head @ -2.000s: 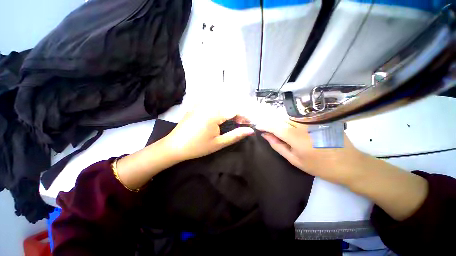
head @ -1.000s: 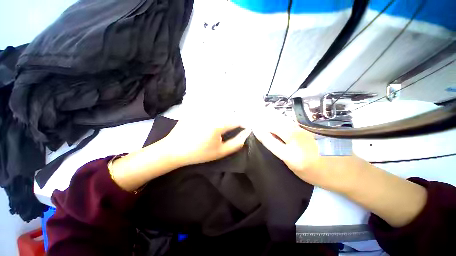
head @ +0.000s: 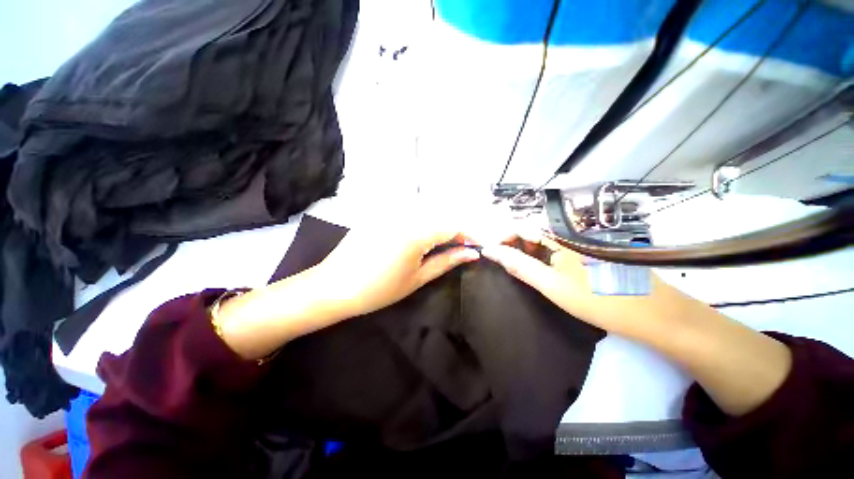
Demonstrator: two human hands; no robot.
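Note:
A dark cloth garment piece (head: 506,346) hangs from my fingertips over the front edge of the white table. My left hand (head: 398,271) pinches its upper edge between thumb and fingers. My right hand (head: 571,285) pinches the same edge close beside, the fingertips nearly touching. The held edge lies just in front of the presser foot and needle area (head: 524,198), where glare hides detail. A grey-blue semi-clear attachment (head: 620,278) shows at my right hand.
The white and blue machine head (head: 646,103) fills the top right. A large dark cloth heap (head: 187,122) lies at left, with a narrow dark strip (head: 112,299) beside it. A measuring strip (head: 623,438) runs along the front edge. A red container (head: 47,457) is at lower left.
Both hands stay on the cloth edge near the needle, with small finger shifts. The cloth hangs slightly differently and spreads a little to the right. The view of the machine head has shifted.

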